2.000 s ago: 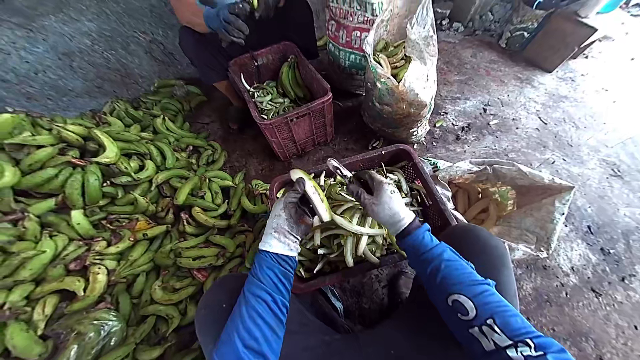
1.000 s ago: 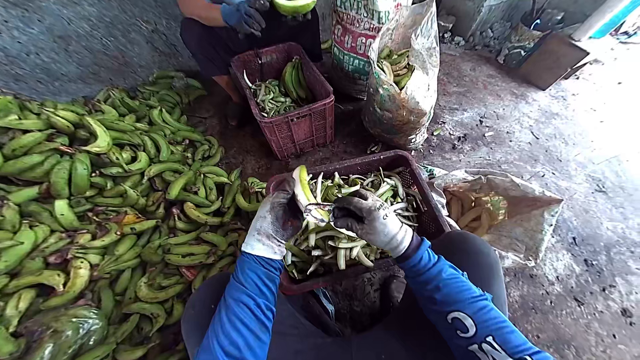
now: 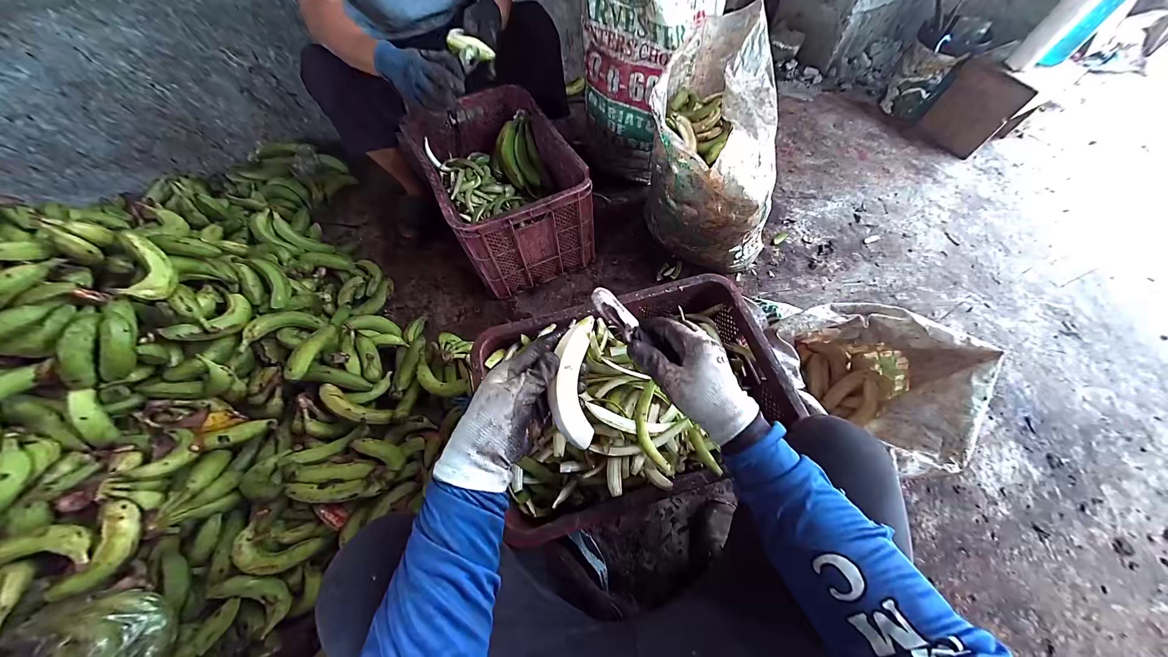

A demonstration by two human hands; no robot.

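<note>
My left hand [image 3: 507,411], in a white work glove with dark-stained fingers, holds a peeled plantain [image 3: 569,383] over a dark red plastic crate. My right hand [image 3: 689,370], gloved alike, grips a small peeling tool [image 3: 614,310] whose pale blade end points up and left, apart from the fruit. Below both hands, the crate [image 3: 766,351] holds many strips of green and white peel [image 3: 639,411]. To its right, an open woven sack [image 3: 949,365] lies on the floor with peeled plantains [image 3: 844,383] inside.
Unpeeled green plantains [image 3: 301,429] are heaped on the left. Ahead, a co-worker's gloved hands [image 3: 424,78] hold a plantain above a second red crate [image 3: 525,242] with peels and green plantains. Sacks [image 3: 712,201] stand beside it. A brown box [image 3: 972,105] sits at back right.
The plantain between my hands, partly covered in green peel one second ago, now shows white flesh. My right hand has moved away from it with the tool, which now points up.
</note>
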